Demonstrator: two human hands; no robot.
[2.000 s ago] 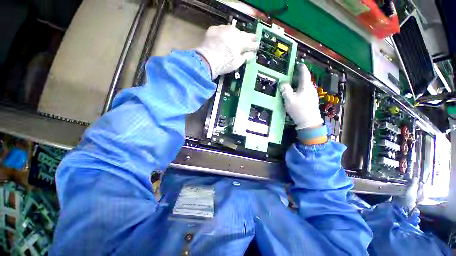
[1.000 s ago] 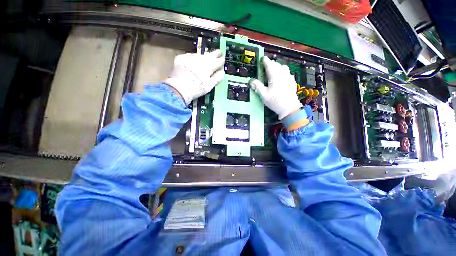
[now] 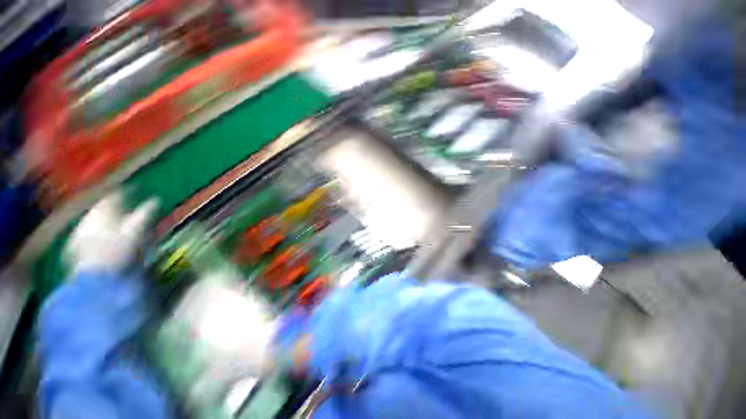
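The frame is strongly blurred. My left hand (image 3: pixel 108 233), in a white glove, is at the left, near the carrier's far edge and the green mat, with fingers spread. My right hand (image 3: pixel 225 315), also gloved, is low at the centre left, over the pale green cover frame (image 3: pixel 266 404); its fingers cannot be made out. The cover frame lies at the near left of the circuit board (image 3: pixel 245 214), mostly hidden by my right hand. Orange-red copper rings (image 3: pixel 284 268) and yellow parts (image 3: pixel 304 204) show beside my right hand.
A red-orange tray (image 3: pixel 98 151) holding a board lies behind the green mat (image 3: pixel 233 143). Another board (image 3: pixel 462 123) sits further along the conveyor at the upper right. Another person's blue sleeve (image 3: pixel 572 196) reaches in from the right, near a white device (image 3: pixel 605 49).
The view has swung to the right along the line and blurred. My left hand has come off the cover frame toward the far edge. The red-orange tray and the other person's sleeve now show large.
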